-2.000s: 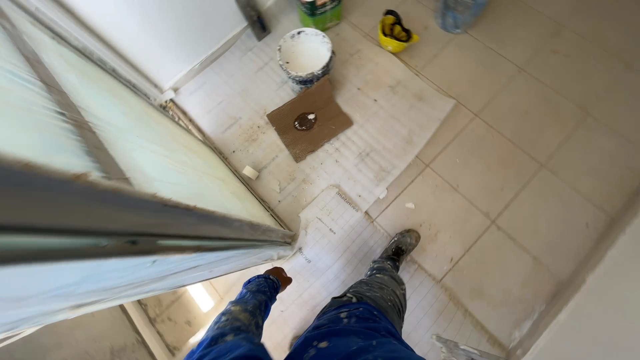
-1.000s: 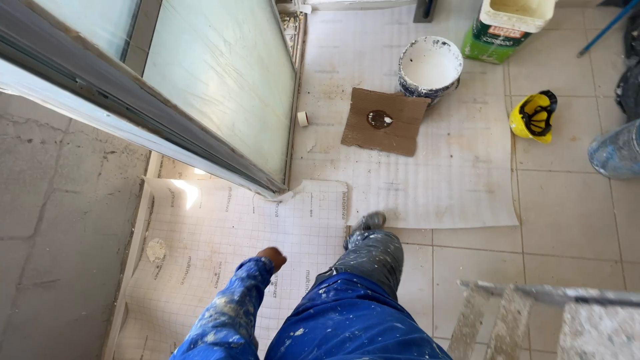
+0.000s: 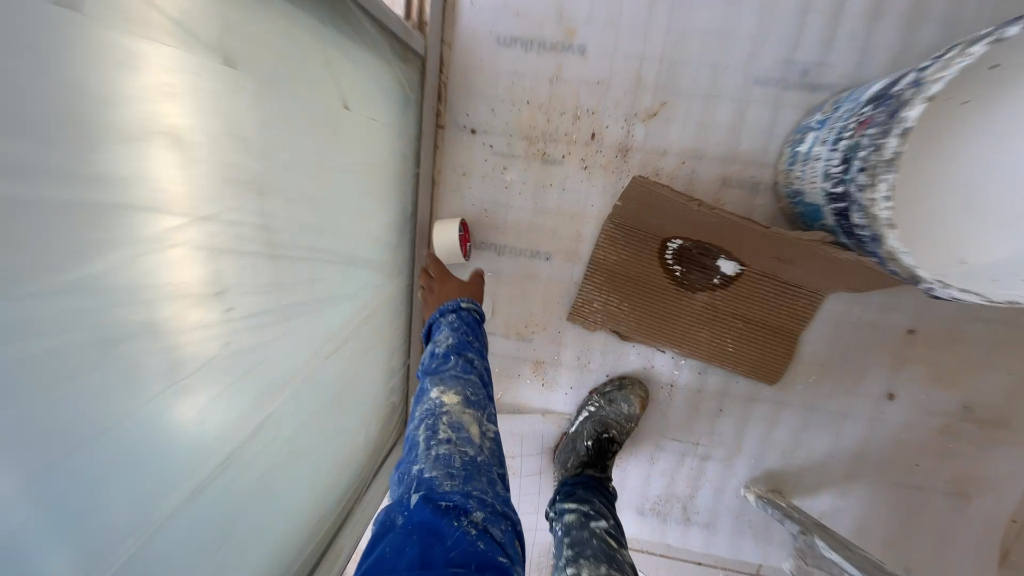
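My left hand (image 3: 450,290), in a paint-spattered blue sleeve, reaches down to a roll of cream masking tape (image 3: 451,241) beside the frame of a plastic-covered glass panel (image 3: 208,264). Its fingers are apart, the fingertips at the roll's near edge; whether they touch it I cannot tell. The roll lies on the printed white floor sheeting (image 3: 544,192), its red core facing right. My right hand is out of view.
A piece of brown corrugated cardboard (image 3: 720,320) with a dark wet spot lies right of the tape. A paint-smeared bucket (image 3: 848,160) of white material stands at the upper right. My boot (image 3: 602,424) is below the cardboard, and a paint-smeared bar (image 3: 816,532) juts in at the lower right.
My left hand has moved from beside my legs to the tape roll by the panel frame. The view has come much closer to the floor.
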